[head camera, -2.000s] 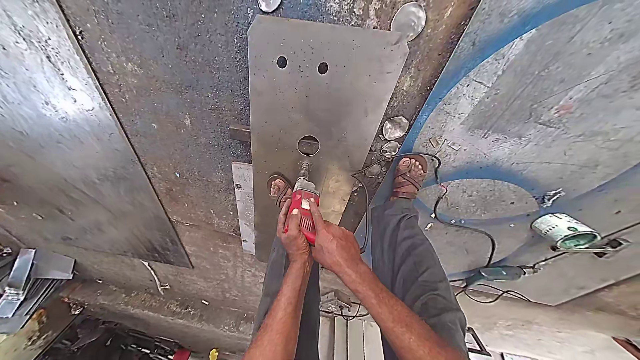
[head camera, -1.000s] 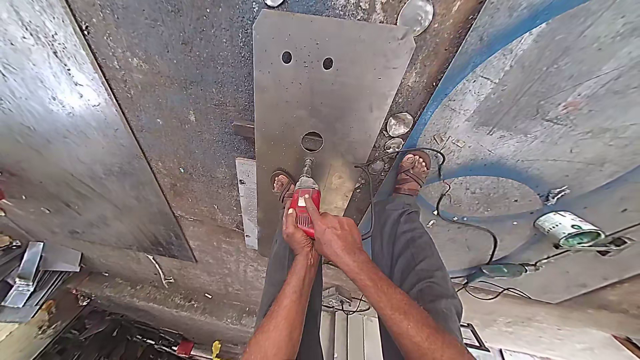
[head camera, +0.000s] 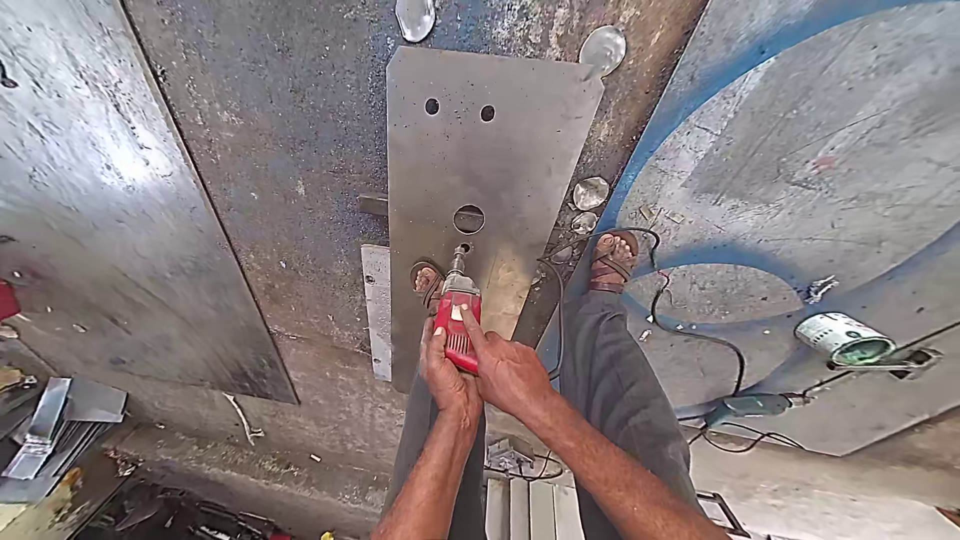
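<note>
A red corded power tool (head camera: 458, 319) with a grey metal head is held between my hands. My left hand (head camera: 448, 371) wraps its left side, and my right hand (head camera: 510, 371) grips its right side with the index finger laid along the body. The tool's tip meets a flat sheet-metal plate (head camera: 499, 161) at a small dark hole, just below a larger round hole (head camera: 469, 219). Two smaller holes show near the plate's far edge. My sandalled feet stand at either side, the left one partly on the plate.
Round metal discs (head camera: 591, 193) lie right of the plate. A second power tool (head camera: 754, 406) with black cables and a tipped tin (head camera: 844, 337) rest on a blue-marked sheet (head camera: 817, 165) at right. A large sheet (head camera: 112, 195) lies left; metal offcuts (head camera: 49, 427) sit lower left.
Both hands stay on the red tool, whose tip remains just below the large round hole. Nothing has been let go.
</note>
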